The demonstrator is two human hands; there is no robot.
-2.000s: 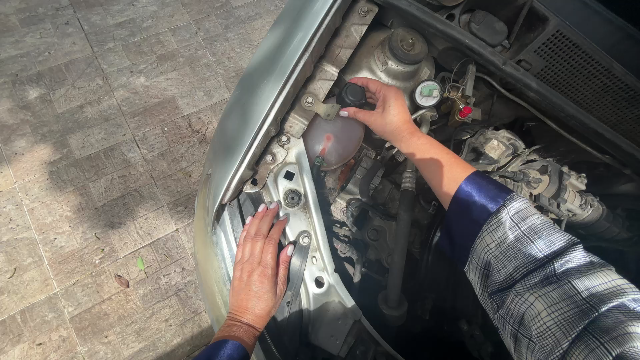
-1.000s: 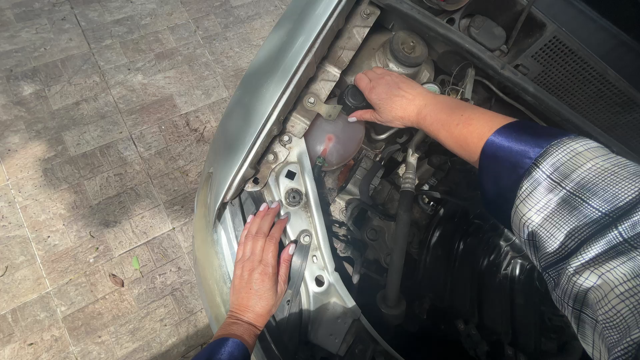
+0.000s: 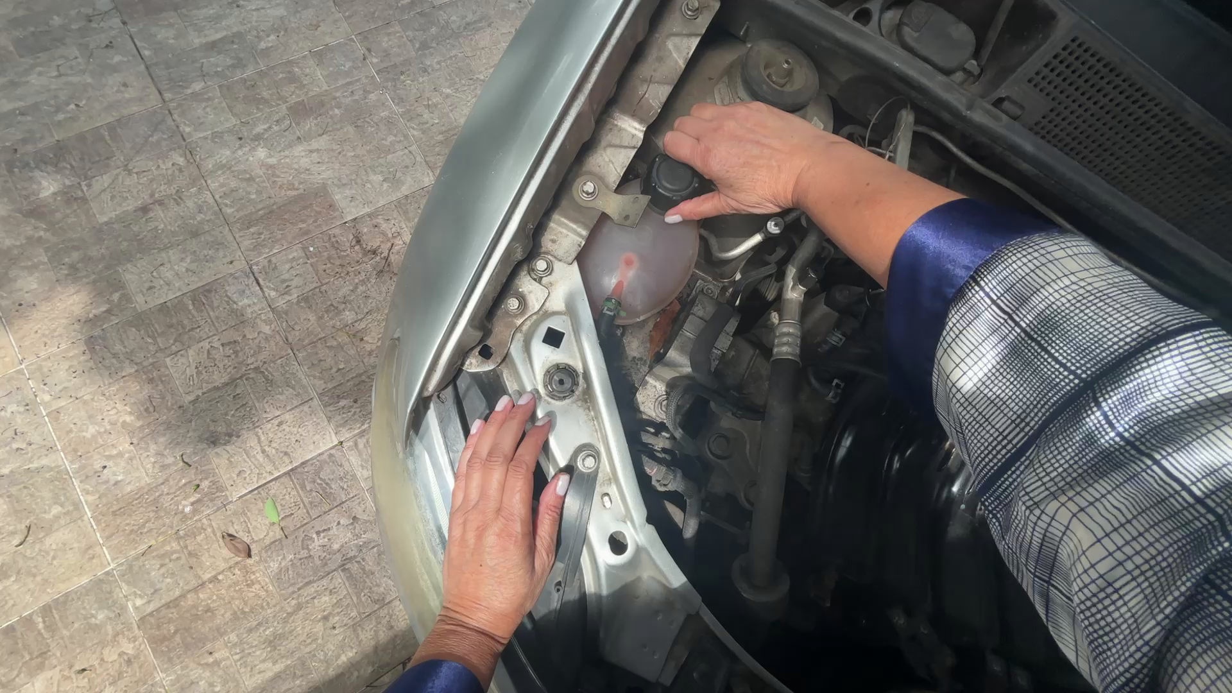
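My right hand (image 3: 746, 159) is at the black screw cap (image 3: 671, 179) of the translucent coolant expansion tank (image 3: 640, 265). Its thumb lies near the cap's lower edge and its bent fingers are at the upper right side; how firmly they grip cannot be told. Pinkish colour shows in the tank near a hose fitting. Flat on the metal front panel (image 3: 616, 481), behind the headlight, rests my left hand (image 3: 500, 515), fingers slightly apart and holding nothing.
The silver fender (image 3: 510, 164) runs along the left of the engine bay. A black hose (image 3: 773, 462) passes down its middle. The strut mount (image 3: 781, 72) is just beyond my right hand. A perforated cowl grille (image 3: 1126, 135) lies at upper right, and paving (image 3: 212, 289) is at left.
My right hand has shifted around the cap, from fingers pinching it two seconds ago to a turned wrist with the back of the hand above. My left hand has stayed in place.
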